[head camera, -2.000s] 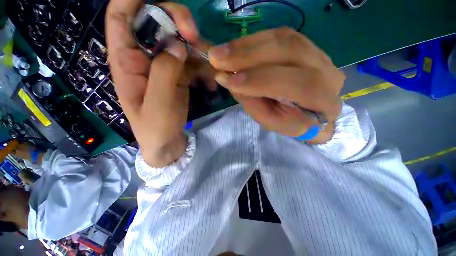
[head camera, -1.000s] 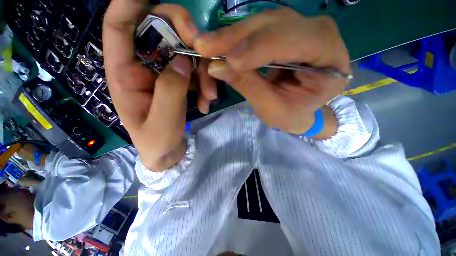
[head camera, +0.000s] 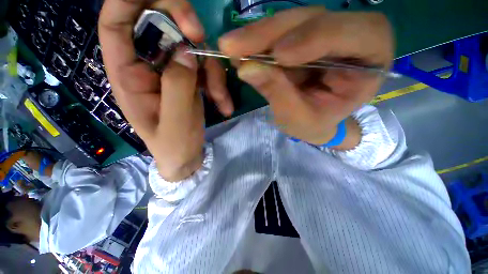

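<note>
My left hand (head camera: 171, 91) holds a silver-rimmed watch case (head camera: 152, 38) between thumb and fingers near the top of the view. The case's open side shows dark parts and a small silver-white piece. My right hand (head camera: 315, 69) holds thin silver tweezers (head camera: 211, 53) like a pen. Their tips point left and reach the case's lower right edge by my left thumb. The tips are blurred, and I cannot tell whether they touch or grip a part. My right wrist wears a blue strap (head camera: 338, 134).
A black component tray (head camera: 80, 67) with cases lies left on the green mat (head camera: 428, 24). A glue dispenser controller (head camera: 67, 126) with a gauge and red light stands below it. A syringe's green fitting (head camera: 249, 16) shows behind my right hand. Another person's sleeve (head camera: 88, 200) is lower left.
The tweezers have swung from pointing steeply to lying nearly level, and my right hand has moved up and right. My left hand has shifted slightly left with the case, which has tilted a little.
</note>
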